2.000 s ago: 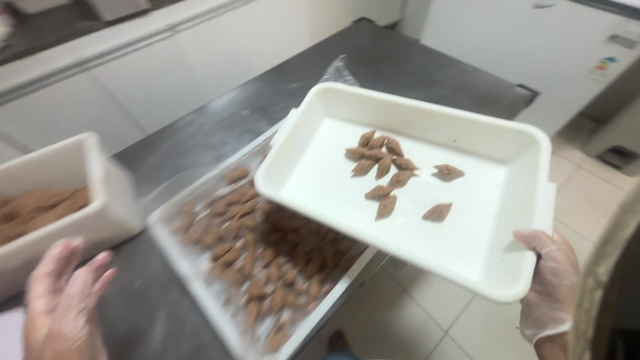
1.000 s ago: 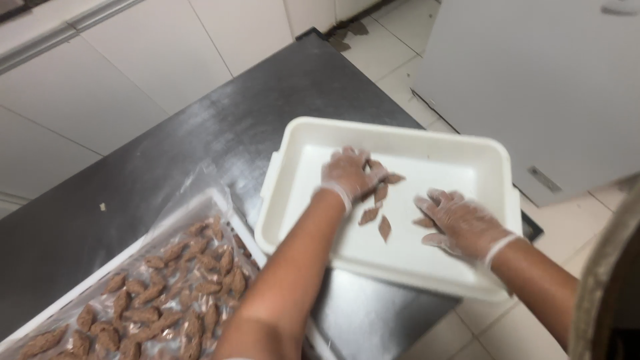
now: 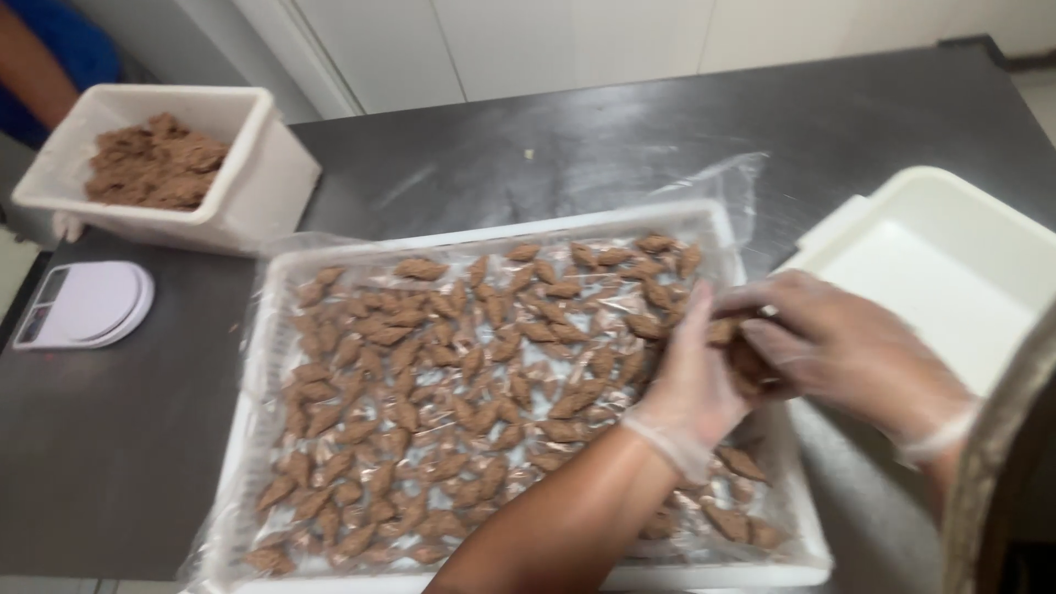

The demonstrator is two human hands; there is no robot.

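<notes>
Both my hands wear clear gloves and meet over the right side of a white plastic crate (image 3: 813,536) lined with clear plastic film. Several brown diamond-shaped dough pieces (image 3: 747,363) are between them. My left hand (image 3: 693,379) cups the pieces from the left, its fingers pointing up. My right hand (image 3: 833,346) curls round them from the right, close to the white tub. Many similar shaped pieces (image 3: 404,330) lie across the film in the crate. How firmly each hand grips is partly hidden.
A white plastic tub (image 3: 924,272) stands at the right of the dark metal table (image 3: 577,140). At the left are a white bin (image 3: 272,165) of brown dough (image 3: 157,161) and a kitchen scale (image 3: 91,301). Another person's arm (image 3: 37,62) is behind the bin.
My hands have moved out of the white tub to above the crate, holding the pieces that lay in the tub. The tub now shows no pieces. The view has swung left.
</notes>
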